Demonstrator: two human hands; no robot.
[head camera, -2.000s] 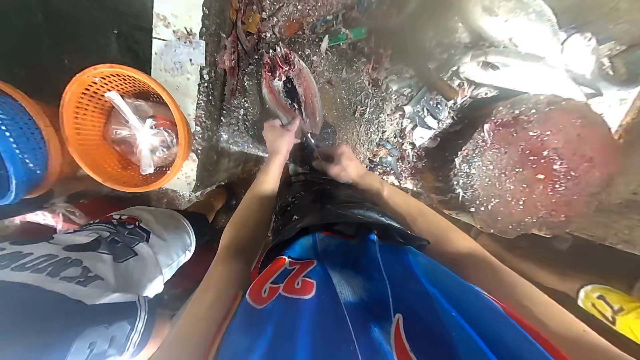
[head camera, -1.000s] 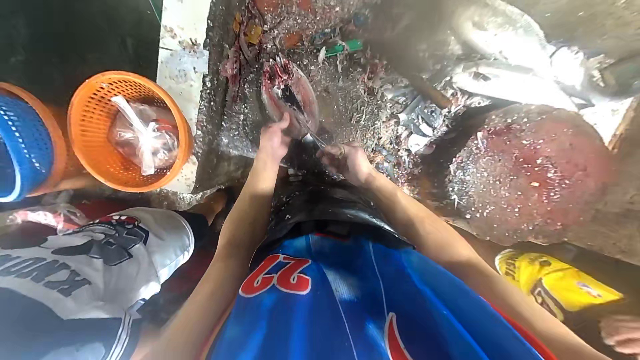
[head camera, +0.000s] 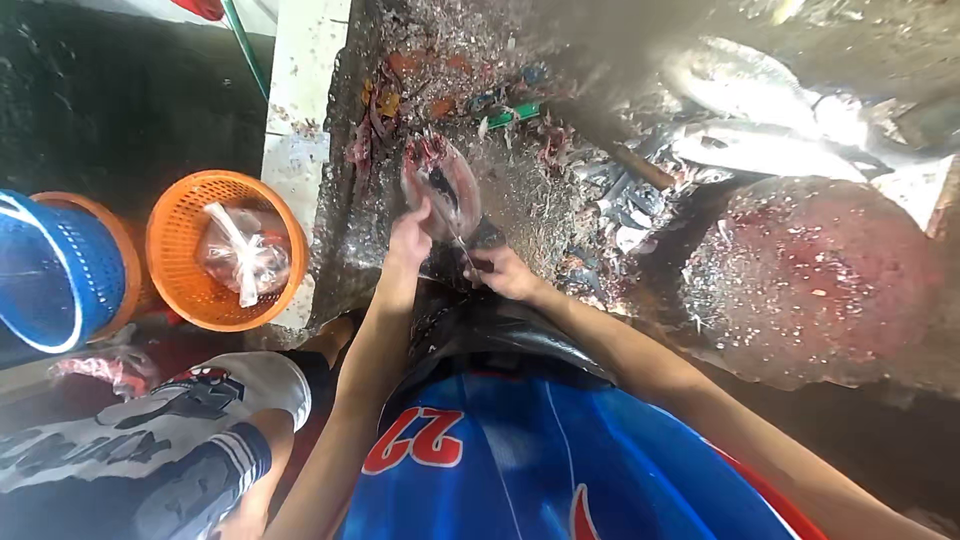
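Note:
A headless-looking fish (head camera: 456, 180), its belly cut open with a dark cavity, lies near the front edge of the wet work surface. My left hand (head camera: 411, 234) grips its left side, the thumb on the flesh. My right hand (head camera: 504, 271) is closed around the handle of a thin knife (head camera: 463, 247), whose blade reaches the near end of the fish; most of the handle is hidden by the fingers. Fish scraps (head camera: 551, 142) and scales lie around the fish.
A round chopping block (head camera: 817, 277) strewn with scales stands at right, with whole silvery fish (head camera: 765, 150) behind it. A wooden handle (head camera: 637, 165) lies between. An orange basket (head camera: 225, 322) with a tied plastic bag and a blue basket (head camera: 97, 270) stand left. A person (head camera: 165, 442) is at lower left.
The person in yellow at lower right, seen in both earlier frames, is out of view. Both hands stay at the fish, with the right hand slightly shifted.

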